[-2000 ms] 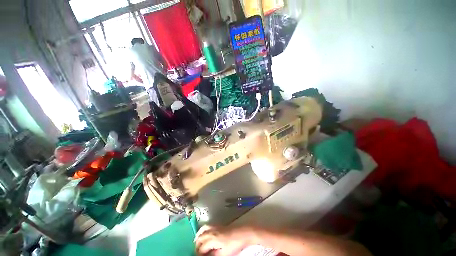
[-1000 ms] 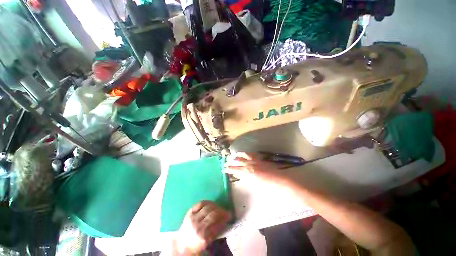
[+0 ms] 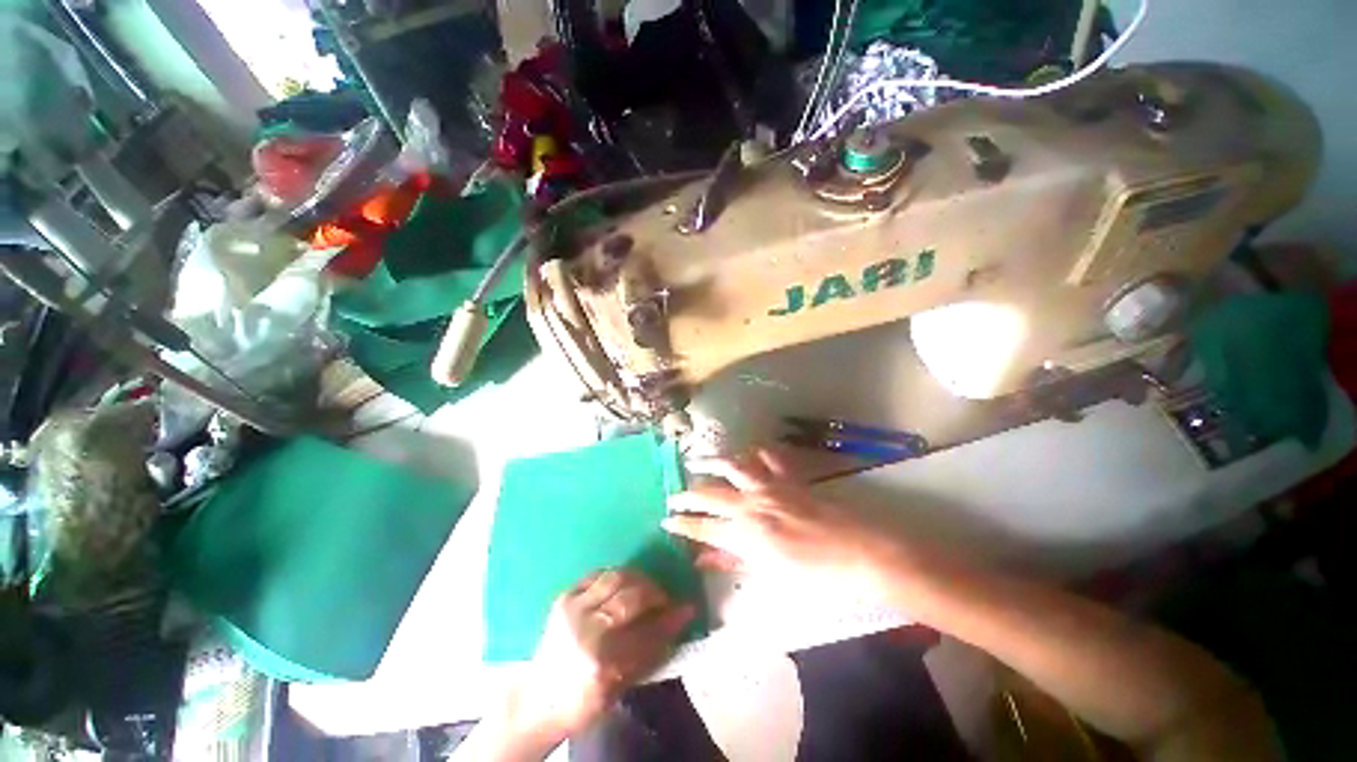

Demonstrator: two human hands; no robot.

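Observation:
A green fabric panel [image 3: 573, 521] lies flat on the white table, its top right corner at the needle area of the beige sewing machine [image 3: 893, 253]. A narrow folded strip runs along its right side. My left hand [image 3: 618, 625] has curled fingers on the panel's lower right part, pinching the cloth near its edge. My right hand [image 3: 759, 521] lies with spread fingers over the panel's right edge, just below the presser foot. Whether its fingers grip the cloth is unclear. The needle is too small to make out.
Blue-handled snips [image 3: 863, 441] lie under the machine arm. More green panels [image 3: 320, 551] lie at the left. A pale handle [image 3: 460, 343] hangs left of the head. Plastic bags [image 3: 253, 305] and orange cloth crowd the left rear. Green cloth [image 3: 1265, 365] lies at the right end.
The view has tilted down since the oldest frame, and my left hand has come into view. Since the middle frame, my right hand has slid slightly down and its fingers have spread.

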